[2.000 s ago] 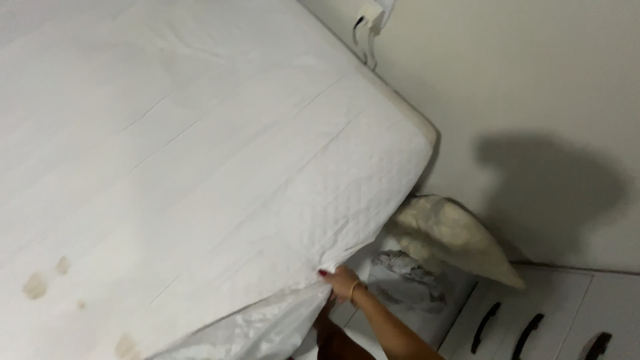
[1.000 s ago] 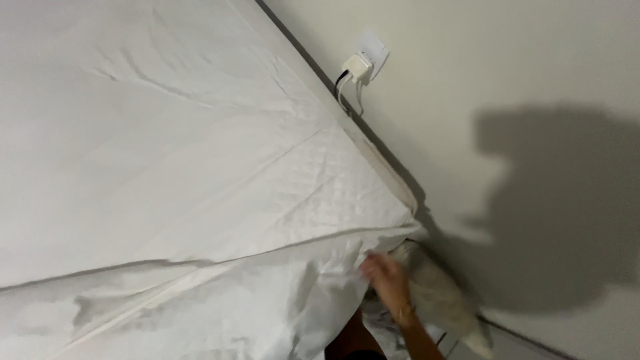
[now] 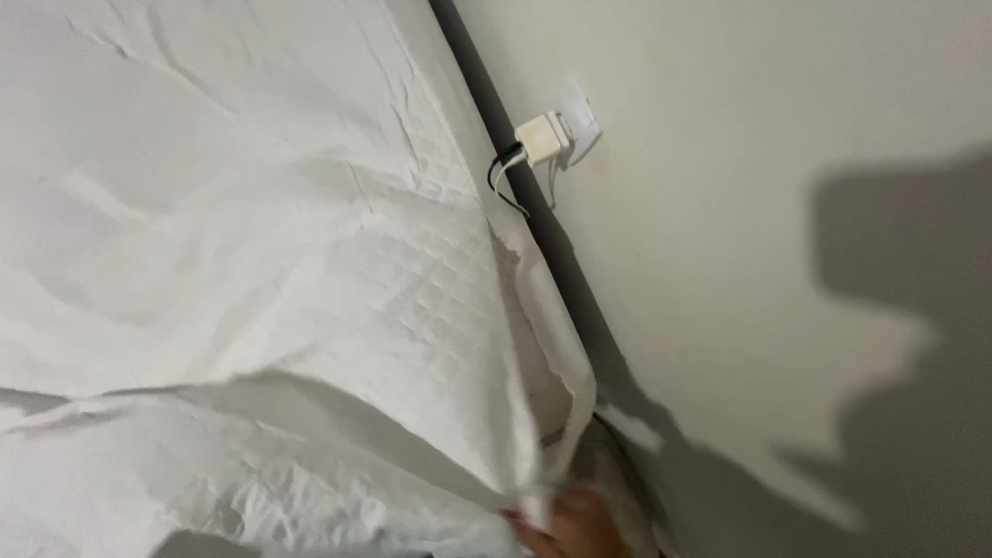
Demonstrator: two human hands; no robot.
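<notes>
My right hand [image 3: 573, 527], blurred and partly cut off by the bottom edge, grips a bunched corner of the white fabric cover [image 3: 434, 310]. Folds run from the fingers up and left across the bed. Beside the gathered cloth, a gap shows a beige-pink surface at the corner of the mattress [image 3: 539, 372], with a pale edge along its wall side. Part of the cover is quilted in a diamond pattern; its lower side is wrinkled and hangs loosely. My left hand is out of the picture.
A pale wall [image 3: 697, 194] stands close along the bed's right side, with a dark narrow gap between. A cream charger [image 3: 542, 139] with a black and a white cable is plugged into a white wall outlet [image 3: 577, 124]. Large shadows fall on the wall.
The right hand, apparently just touching the cloth a second ago, now holds its corner. The cover has been drawn off the wall-side edge, exposing the surface beneath. The view has moved closer.
</notes>
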